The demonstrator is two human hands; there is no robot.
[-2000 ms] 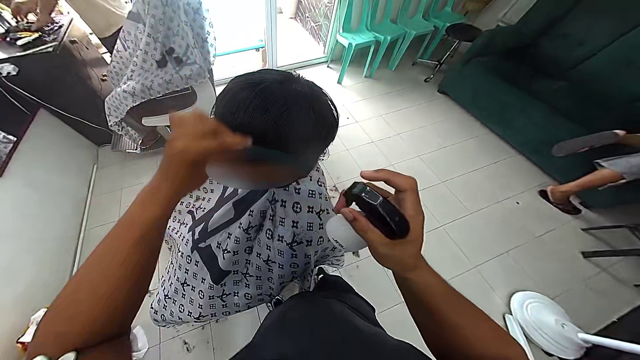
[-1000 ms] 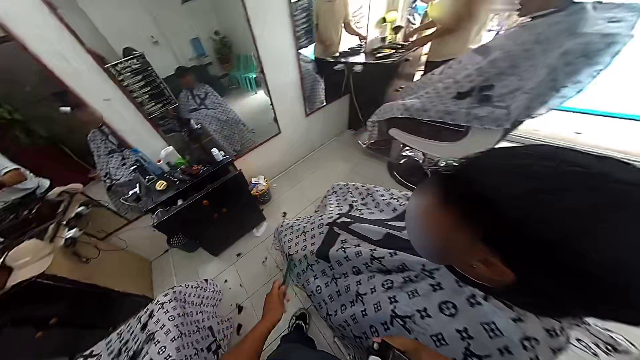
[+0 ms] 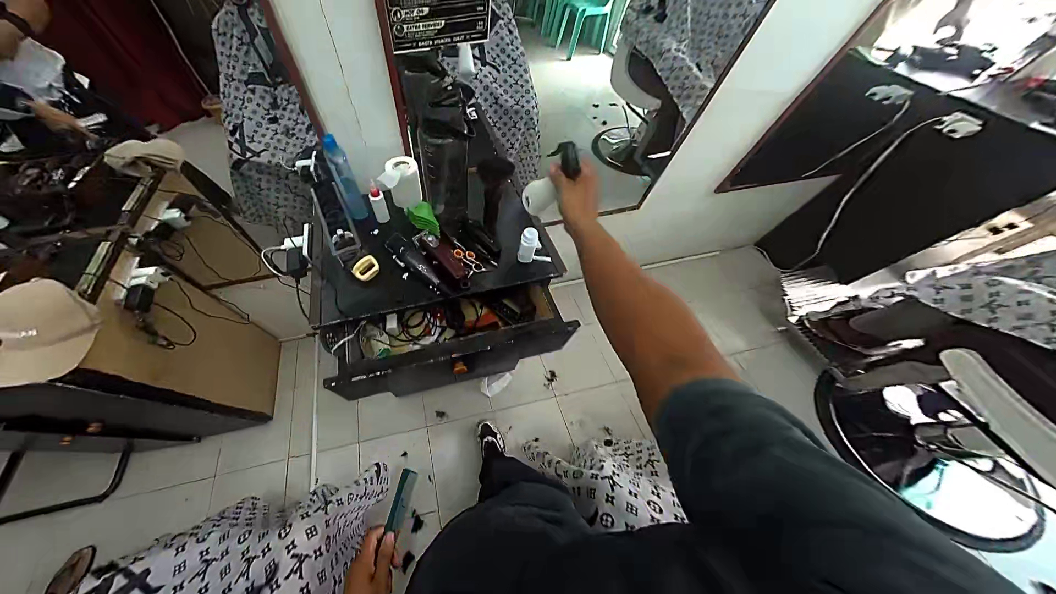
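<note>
My right hand [image 3: 577, 194] reaches out over the right end of the black cabinet top, closed on a white spray bottle [image 3: 540, 196] with a black trigger head, which is tilted. Low in the view, my left hand [image 3: 371, 565] holds a dark green comb [image 3: 401, 499] with its end pointing up, beside a patterned cape [image 3: 305, 536]. On the cabinet top [image 3: 346, 301] lie a black hair clipper [image 3: 417, 262], a dark red clipper [image 3: 443, 257] and scissors with orange finger rings [image 3: 469, 261]. A small white bottle [image 3: 528, 245] stands near the cabinet's right edge.
Below the top, an open drawer [image 3: 454, 355] juts out, full of cables and small items. A blue bottle [image 3: 345, 177] and a paper roll [image 3: 403, 181] stand by the mirror. A barber chair [image 3: 932, 429] is at right, a cap [image 3: 45, 330] at left. Hair clippings dot the floor.
The view has swung from the seated person to the cabinet. My right hand, low in the view before, is now stretched out over the cabinet with the spray bottle. My left hand still holds the comb.
</note>
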